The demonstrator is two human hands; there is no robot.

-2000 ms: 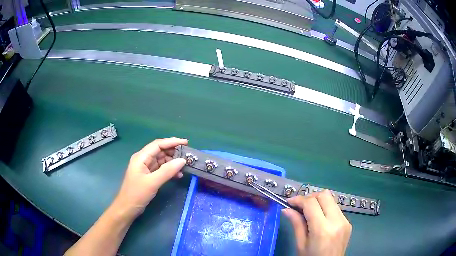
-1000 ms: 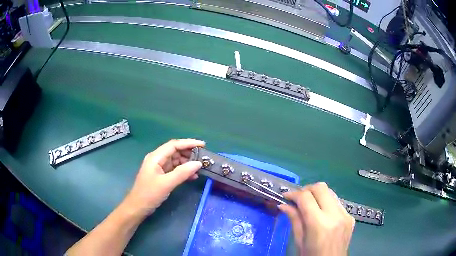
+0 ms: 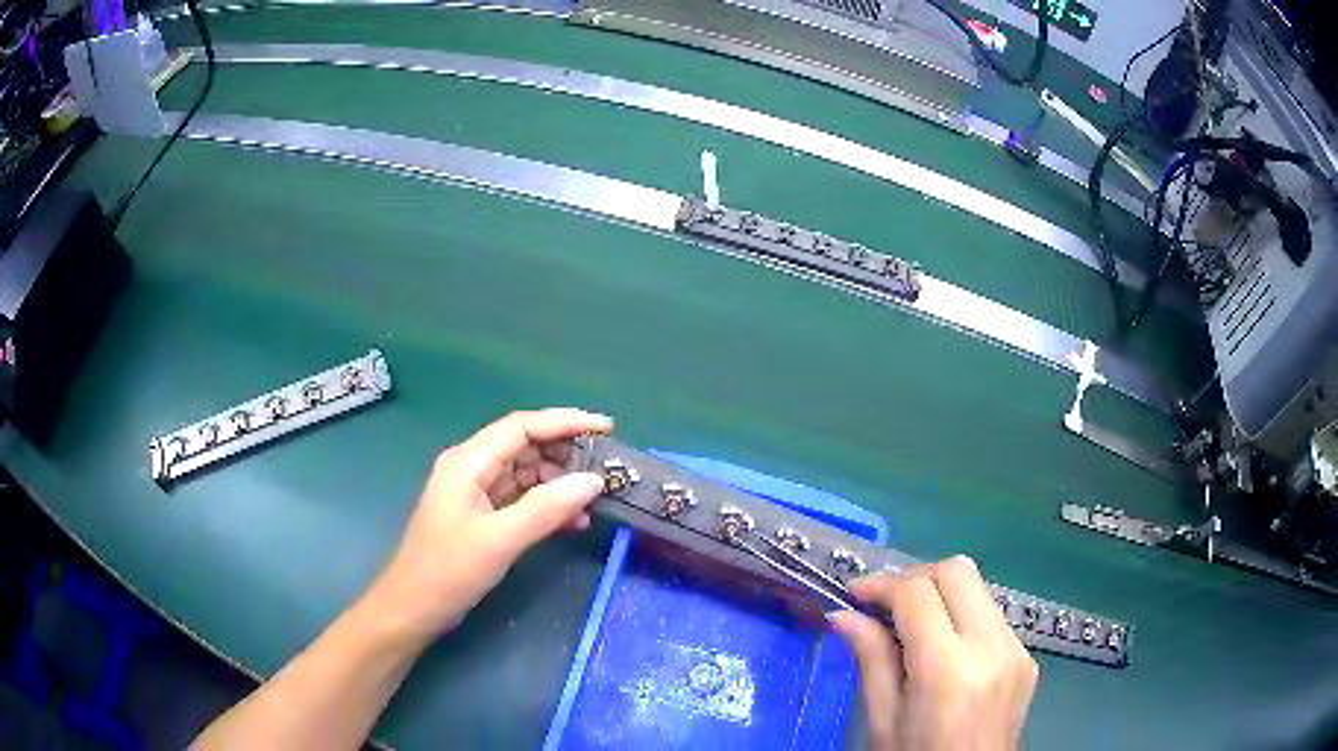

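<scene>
A grey fixture bar point(image 3: 704, 525) with a row of small round silvery and coppery components point(image 3: 674, 500) slants over the blue tray point(image 3: 590, 646). My left hand point(image 3: 506, 514) pinches its left end between thumb and fingers. My right hand point(image 3: 947, 646) holds thin silver tweezers point(image 3: 804, 569), whose tips are at the third component from the left. Whether the tips grip anything cannot be told. My right hand hides the right end of the held bar.
Another bar point(image 3: 272, 414) lies on the green table at left. One point(image 3: 800, 250) sits on the near metal rail point(image 3: 440, 166), a white stick point(image 3: 710, 178) at its left end. Another bar point(image 3: 1068, 629) shows beyond my right hand. A grey machine point(image 3: 1277, 323) with black cables stands at right.
The whole view has shifted, so things appear farther right. The tweezer tips, on the fourth component two seconds ago, are at the third now. My left hand keeps its grip on the bar.
</scene>
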